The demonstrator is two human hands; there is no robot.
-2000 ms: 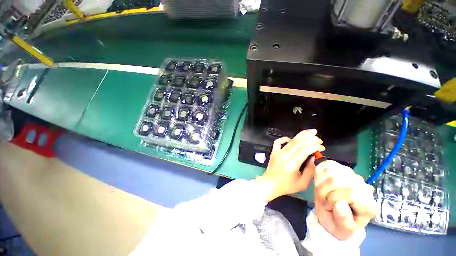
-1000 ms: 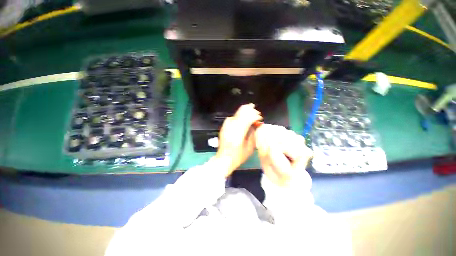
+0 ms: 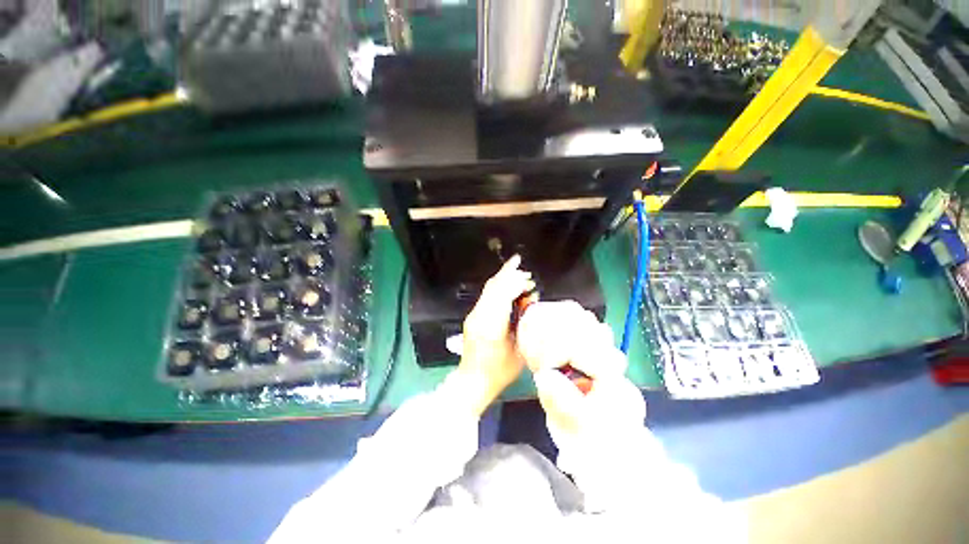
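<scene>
My right hand (image 3: 574,356) is closed round a red-handled tool (image 3: 577,378), whose red also shows between my hands. My left hand (image 3: 495,324) is against the tool's front end, fingers bent together; a small dark piece shows at its fingertips, too small and blurred to name. Both hands are in front of the black bench press (image 3: 425,130), before its opening. A small pale round spot shows on the dark fixture (image 3: 495,247) inside. The left tray (image 3: 255,367) is stacked clear plastic with rows of black round-centred components (image 3: 268,302).
The right tray (image 3: 733,374) holds rows of parts beside the blue air hose (image 3: 642,278). A black cable (image 3: 401,329) lies left of the press. A yellow post (image 3: 760,112), white tissue (image 3: 781,209) and a green-and-blue tool (image 3: 930,228) are at the right. Another tray stack (image 3: 260,64) stands behind.
The view has swung right, so the press and left tray sit further left in the picture. My hands stay together in front of the press. More red of the tool shows in my right hand.
</scene>
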